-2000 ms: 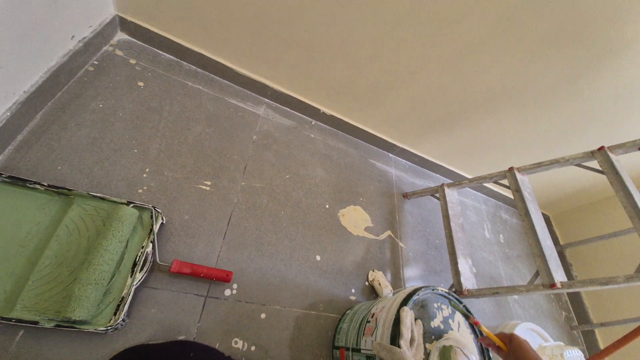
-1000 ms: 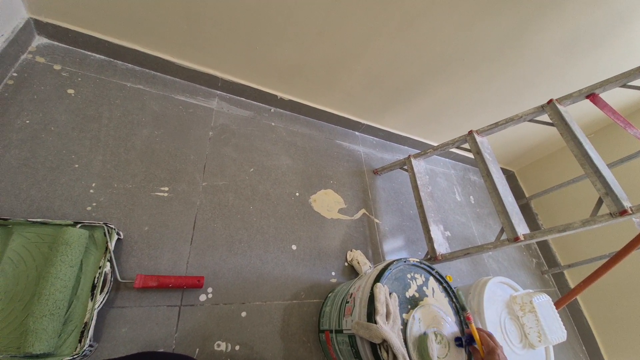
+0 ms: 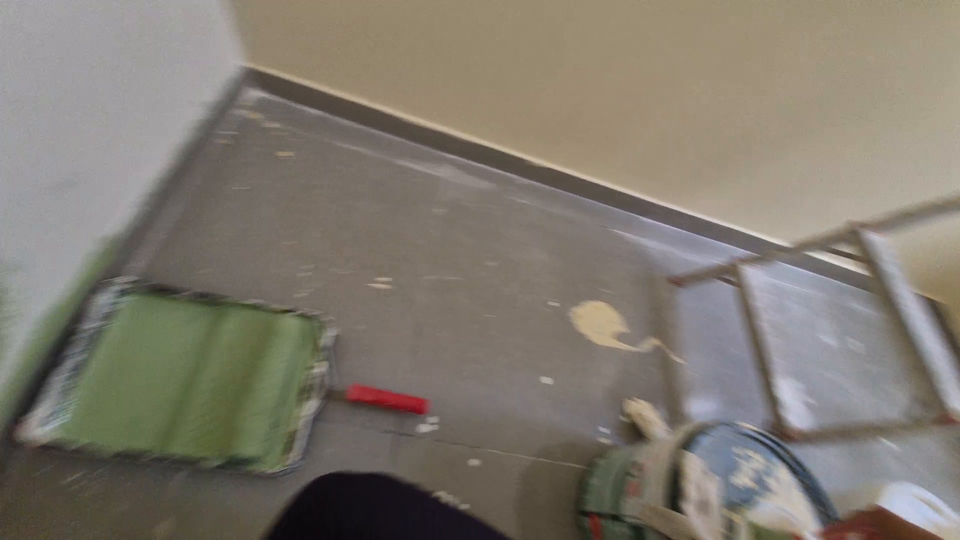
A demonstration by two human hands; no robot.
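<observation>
A paint tray (image 3: 82,375) with green paint stands on the grey tiled floor at the lower left. A paint roller lies in it, its red handle (image 3: 386,399) pointing right over the floor. At the lower right is a green bucket (image 3: 611,487) with a paint-spotted lid (image 3: 739,457) and a light work glove (image 3: 697,487) draped over its side. My right hand (image 3: 870,525) is a blurred shape at the bottom edge, beside the lid; what it holds cannot be made out. My left hand is out of view.
A metal ladder (image 3: 761,349) extends along the right side. Cream paint (image 3: 600,322) is spilled on the floor by its end. A white lid or container (image 3: 915,510) shows at the lower right. Dark clothing (image 3: 382,510) shows at the bottom. Walls with grey skirting (image 3: 465,150) meet in the corner.
The view has swung left and blurred, showing the whole tray. A second ago my right hand held a brush-like tool with a yellow and red handle by the bucket lid; that tool is not discernible now.
</observation>
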